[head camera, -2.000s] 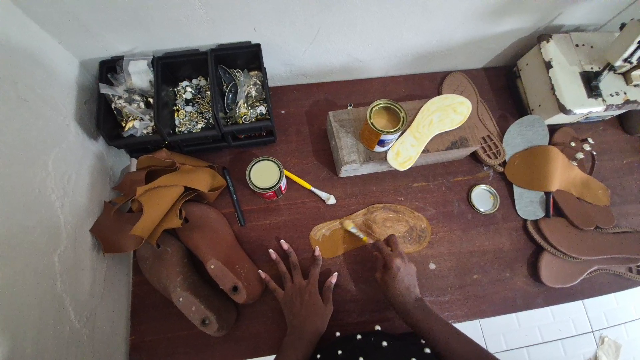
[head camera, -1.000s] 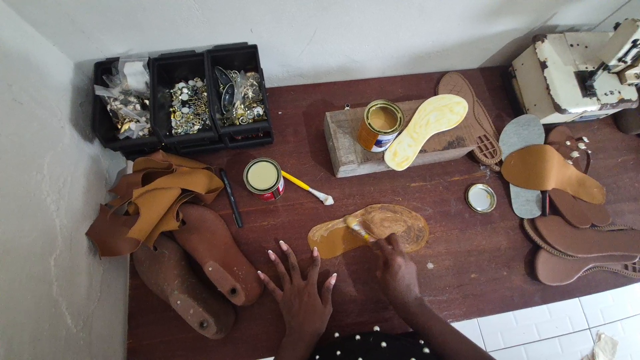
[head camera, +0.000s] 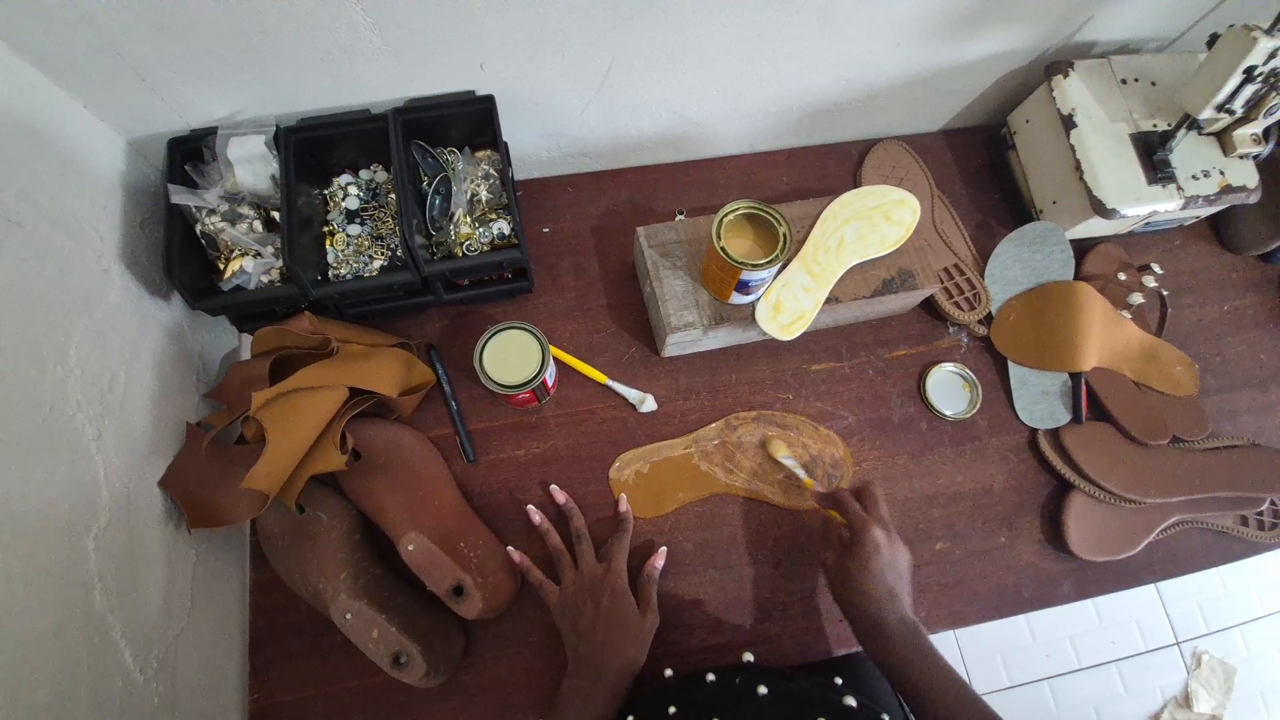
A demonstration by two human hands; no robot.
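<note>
A tan insole-shaped piece [head camera: 665, 477] lies flat on the dark red-brown table, its surface partly coated and streaky. My right hand [head camera: 865, 550] grips a yellow-handled paintbrush [head camera: 792, 462], whose bristles rest on the wide end of that piece. Fingers spread, my left hand [head camera: 600, 590] is flat on the table, a fingertip at the lower edge of the narrow end. Above stand an open can of pale cream stuff [head camera: 513, 358] and a second yellow-handled brush [head camera: 605, 378] with white bristles. An open can of tan liquid [head camera: 748, 250] and a yellowish coated sole piece [head camera: 840, 255] sit on a wooden block.
Black bins [head camera: 345, 230] of metal fittings stand at back left. Leather scraps [head camera: 300, 400], brown shoe lasts [head camera: 430, 510] and a black pen [head camera: 452, 405] lie at left. A can lid [head camera: 950, 390], sole pieces [head camera: 1095, 335] and a worn white machine [head camera: 1120, 140] are at right.
My right hand has moved the brush right along the tan piece, from around its middle to the wide end. My left hand stays spread on the table.
</note>
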